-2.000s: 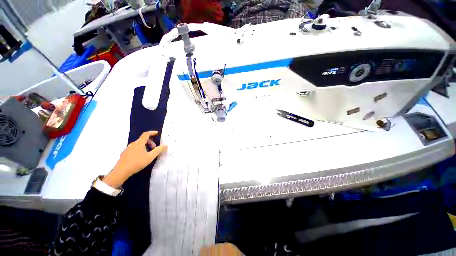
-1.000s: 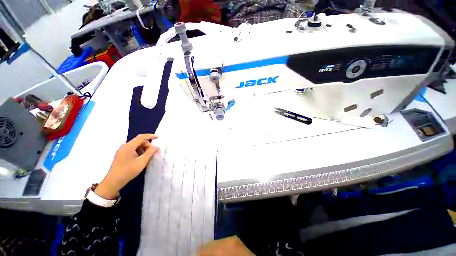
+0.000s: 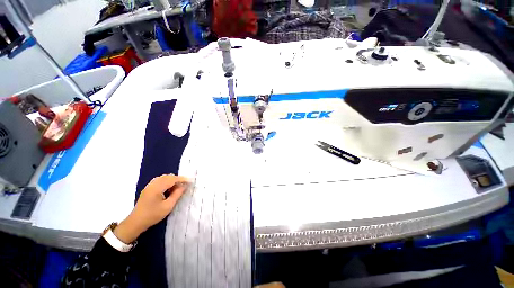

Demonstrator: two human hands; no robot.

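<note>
A long striped panel (image 3: 211,242) runs from the bottom edge up to the presser foot and needle area (image 3: 257,138) of the white sewing machine (image 3: 394,121). A navy panel (image 3: 156,140) lies under and left of it. My left hand (image 3: 160,203) pinches the striped panel's left edge between thumb and fingertips, on the table in front of the needle. My right hand (image 3: 270,285) is nearly all cut off by the bottom edge, beside the striped panel's right side; its grip is hidden.
Black thread snips (image 3: 338,152) lie on the machine bed. The table's ruler-marked front edge (image 3: 360,235) crosses at right. A red tray (image 3: 67,128) and a grey box (image 3: 20,147) stand at left. Dark and pale fabric (image 3: 417,277) lies below the table at lower right.
The view has tilted, so the machine sits lower. The navy panel's right prong no longer shows left of the needle. My right hand has slipped almost out of the picture. My left hand still pinches the panel.
</note>
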